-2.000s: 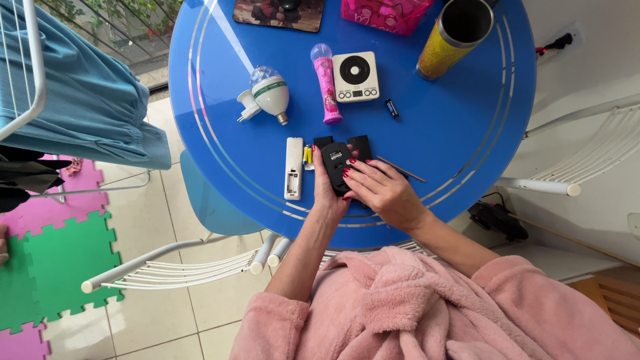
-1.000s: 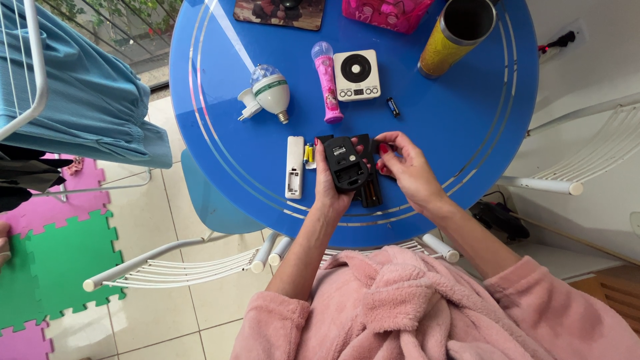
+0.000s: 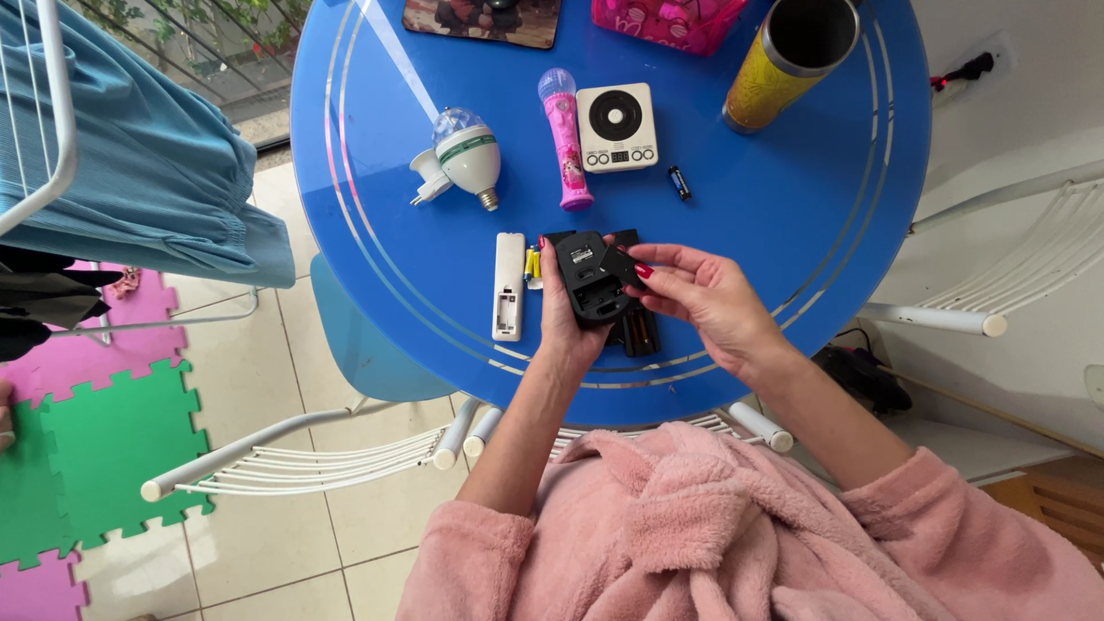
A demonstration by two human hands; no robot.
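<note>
My left hand (image 3: 567, 319) holds a black computer mouse (image 3: 572, 274), underside up, with its battery compartment uncovered. Pinched between the thumb and fingers of my right hand (image 3: 703, 297) is a small black cover (image 3: 619, 266), just over the mouse's right side. Beneath my hands lies a black device with an uncovered battery bay (image 3: 641, 332), partly hidden. A white remote control (image 3: 509, 289) rests left of the mouse, its lower battery compartment uncovered. Yellow batteries (image 3: 535, 264) lie between the two. Farther back are a pink toy microphone (image 3: 568, 147) and a dark battery (image 3: 680, 183).
On the round blue table (image 3: 414, 250) stand a white square device (image 3: 617, 128), a rotating-light bulb (image 3: 470, 159) and a yellow tumbler (image 3: 785, 69). A pink bag (image 3: 673, 21) and a mouse pad (image 3: 483, 19) lie at the far side. White chairs (image 3: 319, 466) surround the near edge.
Two seconds ago both hands were together on the mouse; my right hand has since come off with the cover, exposing the battery compartment. The cover is now held over the mouse.
</note>
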